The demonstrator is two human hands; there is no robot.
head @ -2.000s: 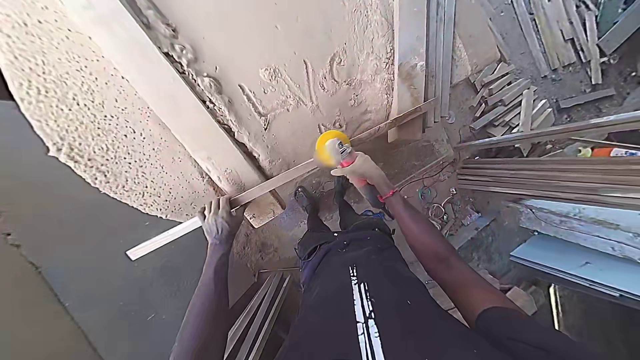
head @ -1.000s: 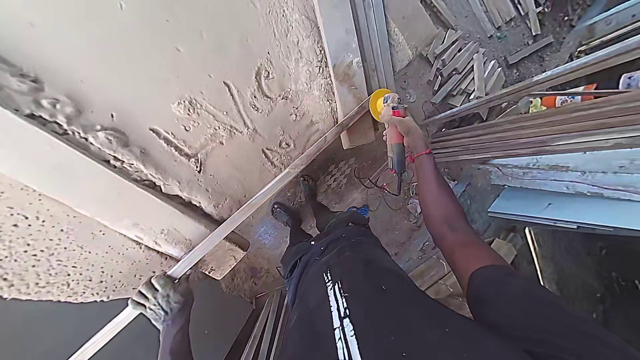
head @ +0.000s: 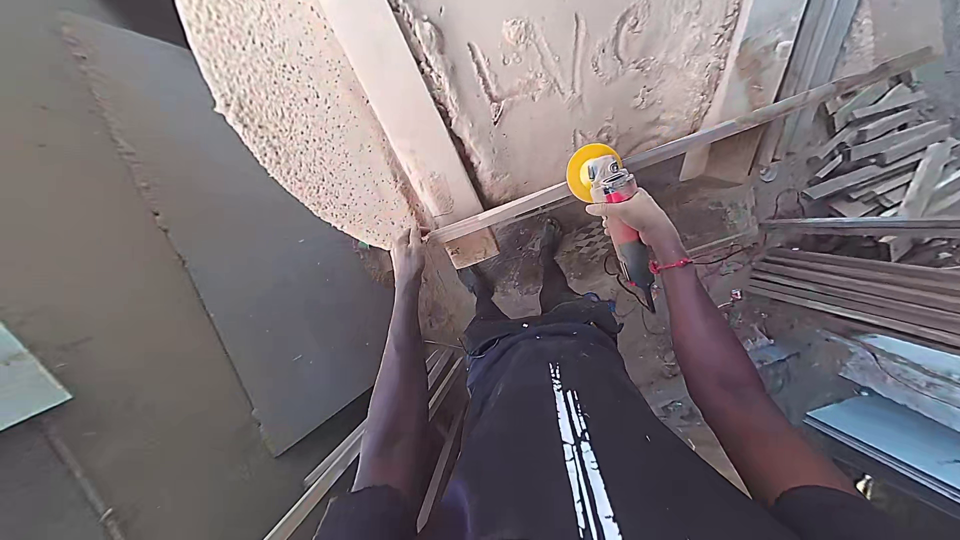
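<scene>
A long narrow wooden strip (head: 720, 132) lies slantwise across the near edge of a dusty work surface. My left hand (head: 407, 257) grips the strip's near left end. In my right hand (head: 637, 217) is a red and black angle grinder (head: 624, 236) with a yellow disc (head: 589, 171). The disc is over the strip or against it near its middle; whether they touch, I cannot tell. Two wider boards (head: 409, 112) lie beneath the strip, and a cord hangs from the grinder's tail.
Stacked long boards (head: 855, 292) lie at the right, with a heap of short wood offcuts (head: 892, 142) behind them. Pale blue sheets (head: 892, 435) rest at the lower right. Large grey panels (head: 285, 285) stand at the left. Cords trail over the littered ground near my feet.
A second ago the disc was near the strip's far right end; it is now near the middle. The strip has moved rightward, and my left hand is now at its left end. The view has shifted.
</scene>
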